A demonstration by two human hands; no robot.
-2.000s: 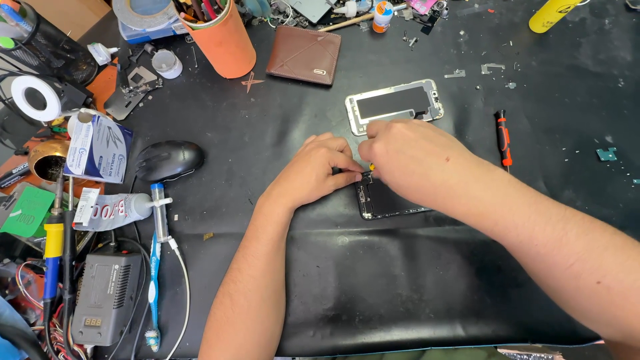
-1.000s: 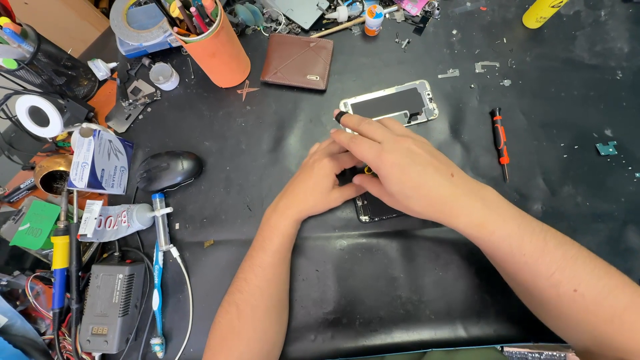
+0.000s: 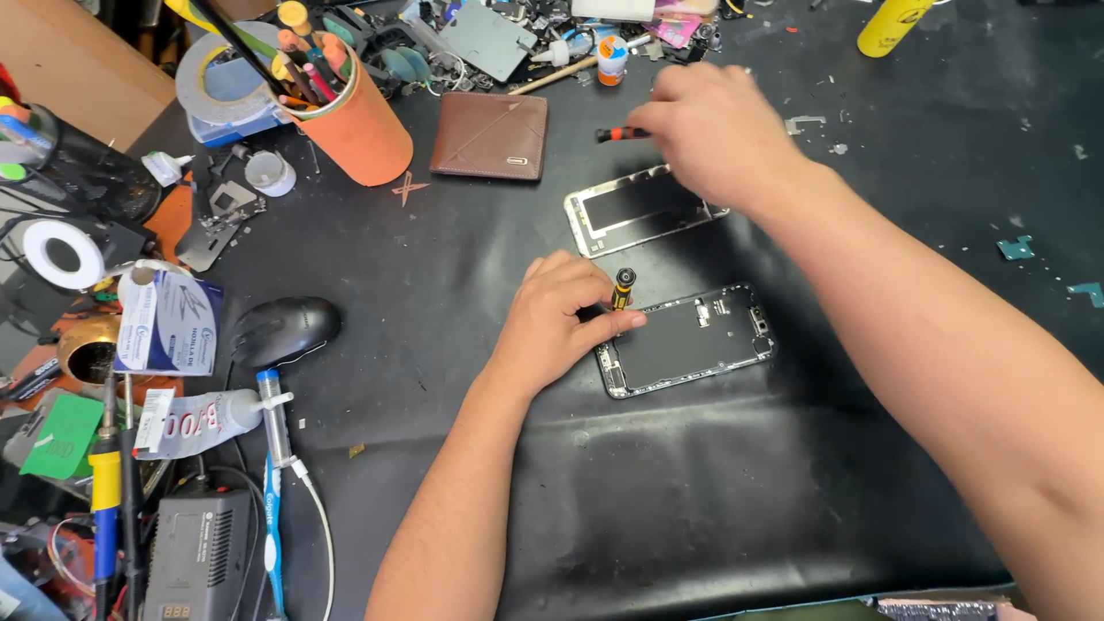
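Observation:
My left hand (image 3: 565, 323) grips a small yellow-and-black screwdriver (image 3: 623, 289) upright at the left end of an opened smartphone (image 3: 690, 341) lying on the black mat; its tip is hidden. Above the phone and to the right, my right hand (image 3: 720, 129) is raised over the mat, holding a red-and-black screwdriver (image 3: 623, 134) by its handle, the shaft hidden behind the fingers. Beneath that hand lies a silver-edged phone screen assembly (image 3: 638, 211), its right part partly covered.
A brown wallet (image 3: 490, 136), an orange pen cup (image 3: 358, 129) and a black mouse (image 3: 286, 331) are to the left. Phone parts and a small white bottle (image 3: 611, 60) lie along the back. A soldering iron (image 3: 105, 483) and a toothbrush (image 3: 272, 526) stand at left.
My right hand has moved away from the phone, up past the screen assembly. The red-and-black screwdriver, earlier on the mat at right, is now in that hand. My left hand stays by the phone.

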